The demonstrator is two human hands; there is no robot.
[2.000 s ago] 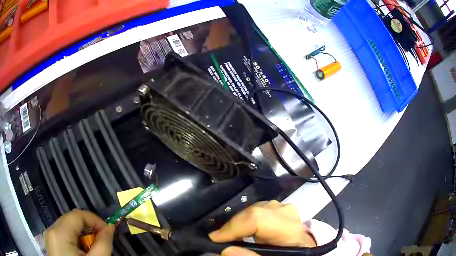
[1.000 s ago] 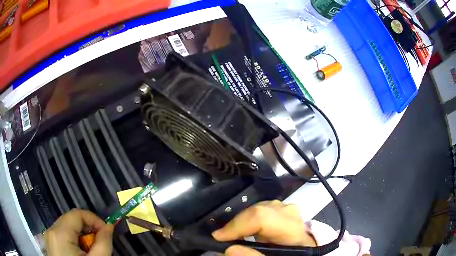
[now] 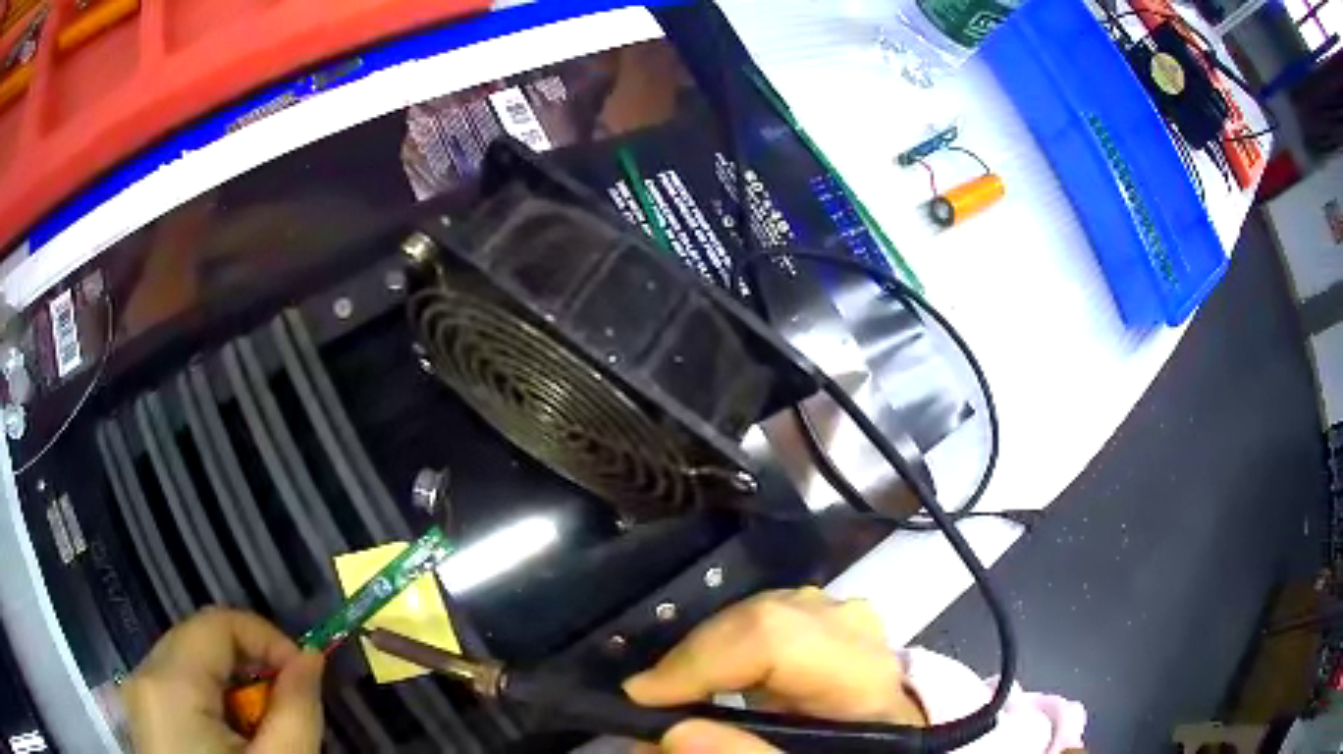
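Note:
My left hand (image 3: 221, 685) holds an orange battery cell (image 3: 251, 704) at the lower left, with its fingertips at the near end of a narrow green circuit board (image 3: 376, 592). The board lies slanted over a yellow pad (image 3: 405, 626) on the dark mat. My right hand (image 3: 781, 663) grips the black handle of a soldering iron (image 3: 575, 698). The iron's tip points left, close to the board's near end; whether it touches is too small to tell. A bit of red wire shows near the tip. Part of the cell is hidden by my left fingers.
A black fan (image 3: 589, 339) with a spiral guard stands behind the work. The iron's black cord loops at right. Red-orange tray (image 3: 265, 74) at upper left; blue bin (image 3: 1097, 162) at upper right. Another orange cell (image 3: 968, 199) with a wired board lies beside the bin.
The whole view has shifted slightly, with the mat and board a little further left. Both hands keep their holds, and the iron tip stays by the board's near end.

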